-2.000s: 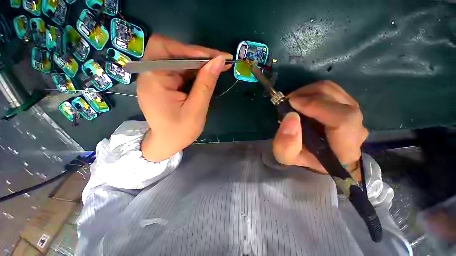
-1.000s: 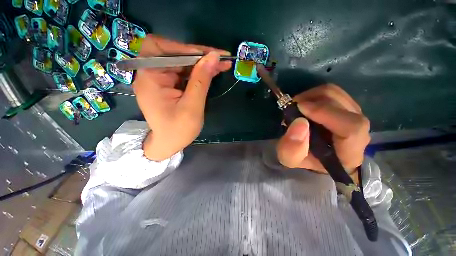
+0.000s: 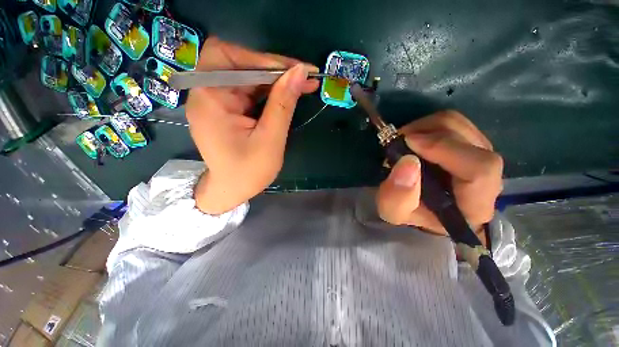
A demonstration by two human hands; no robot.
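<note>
A turquoise-rimmed circuit board lies on the dark green mat, with a yellow-green patch on its lower left. My left hand holds silver-grey tweezers flat, their tips over the board's upper part. My right hand holds the soldering iron like a pen. Its brownish tip is at the board's right edge; contact cannot be told. A small dark part sits by that edge. Thin solder wire runs from under my left hand to the board's lower edge.
Several turquoise-rimmed boards cluster on the mat at the upper left. A dark green holder stands at the left edge. Cardboard lies low at the left. A dark cable crosses there. Plastic-wrapped items are at the lower right.
The iron's tip has moved from the board's middle to its right edge. The tweezers remain over the board. A blurred dark shape at the lower right is gone.
</note>
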